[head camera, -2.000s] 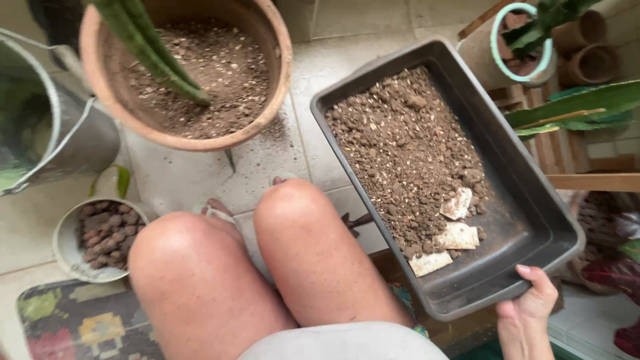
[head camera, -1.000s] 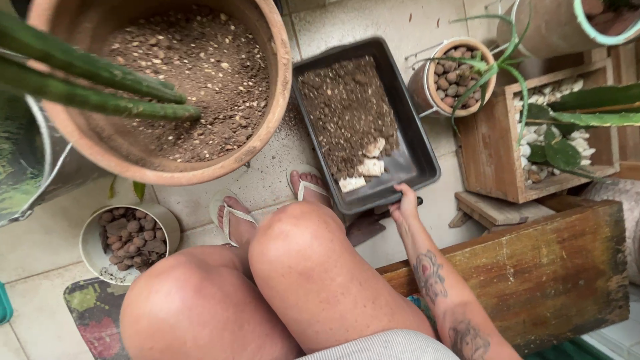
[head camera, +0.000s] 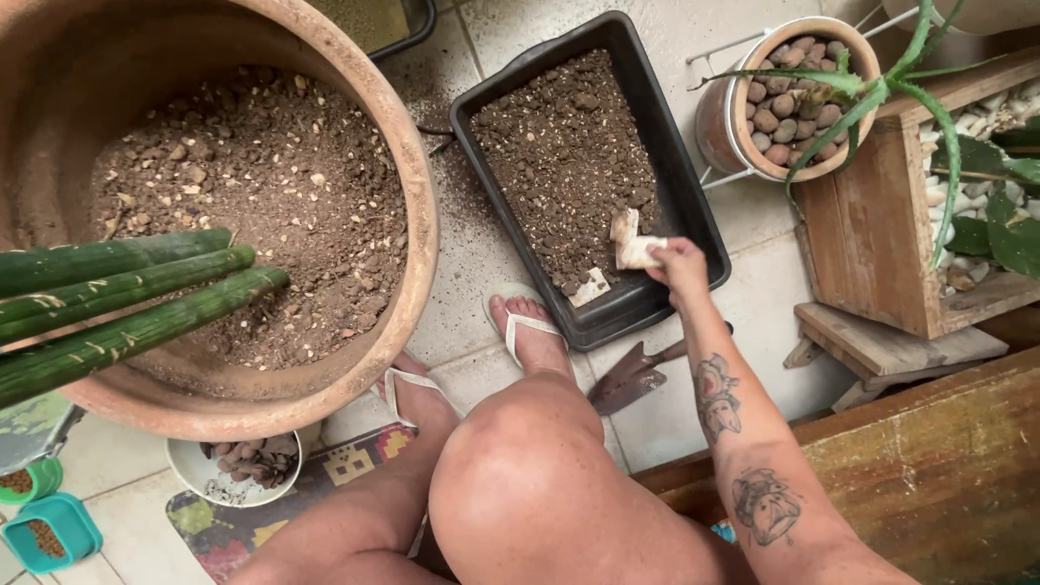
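A black plastic tray (head camera: pixel 707 219) on the tiled floor holds dark soil (head camera: pixel 569 146). My right hand (head camera: pixel 681 264) reaches into its lower right part, thumb and fingers closed on a whitish flat piece (head camera: pixel 638 253) of unclear material. Another pale piece (head camera: pixel 624 223) touches it, and a third (head camera: pixel 590 288) lies on the soil near the tray's lower edge. My left hand is not in view. At the left stands a large terracotta pot (head camera: pixel 418 236) of soil, with long green leaves (head camera: pixel 138 284) reaching over it.
A hand trowel (head camera: pixel 630 380) lies on the floor below the tray. At the right are a pot of clay pebbles (head camera: pixel 786 122), a wooden planter box (head camera: pixel 873 227) and a wooden bench (head camera: pixel 934 455). A white bowl (head camera: pixel 236 487) with brown pieces stands lower left, beside teal containers (head camera: pixel 53 532).
My right hand has moved from the tray's rim into the tray and taken hold of a whitish piece. The tray, seen raised and tilted two seconds ago, now rests on the floor.
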